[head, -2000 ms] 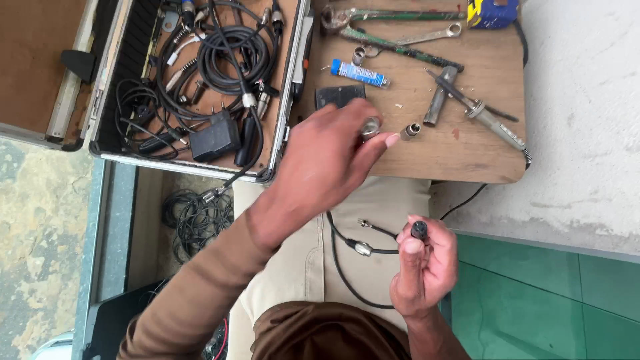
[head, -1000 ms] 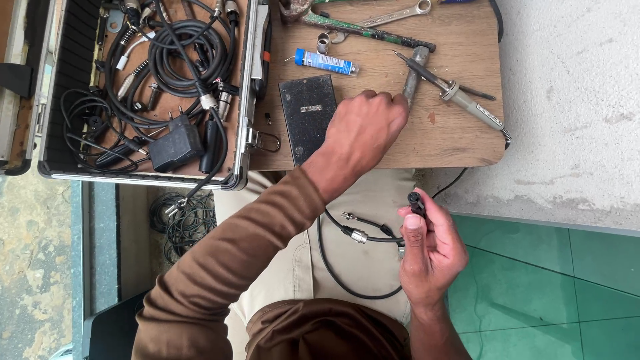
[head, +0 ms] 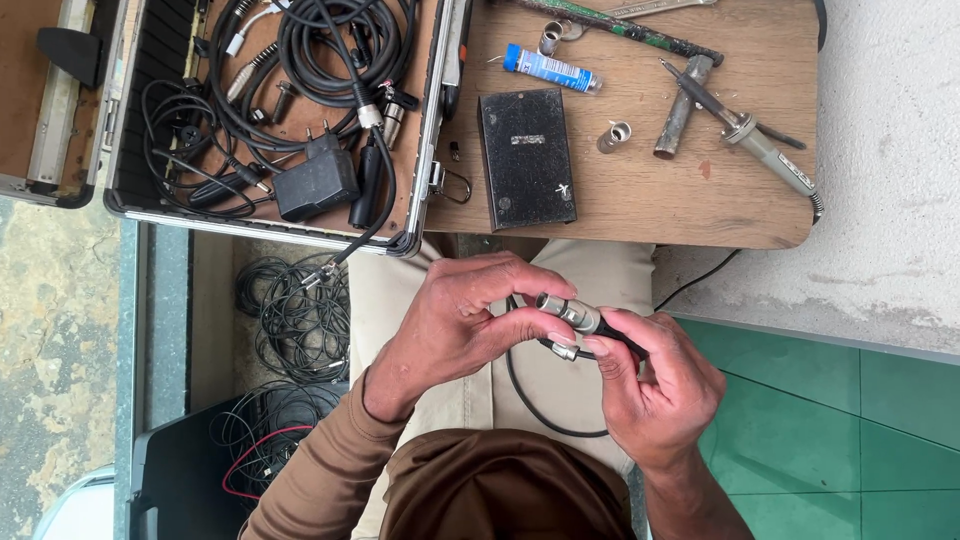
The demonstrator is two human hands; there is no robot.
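Above my lap, my left hand [head: 480,322] pinches the metal shell of an XLR-type cable connector [head: 571,311] between thumb and forefinger. My right hand [head: 660,375] grips the connector's black rear sleeve [head: 619,337], fingertips close to the metal part. Just below hangs a black cable with a smaller metal connector [head: 560,349], its loop [head: 536,409] lying over the trousers. On the wooden board beyond, a black box [head: 527,159] lies flat, with a short metal sleeve [head: 615,137] to its right.
A soldering iron [head: 750,135] rests across a metal hammer head [head: 684,105]. Behind the box are a blue-capped tube [head: 553,70] and a wrench [head: 660,7]. An open case [head: 262,225] at left holds coiled cables and a power adapter [head: 316,180]. More cables [head: 300,315] lie below it.
My left hand has come back from the board to my right hand and now holds a metal connector shell there. The black box and the short metal sleeve are uncovered.
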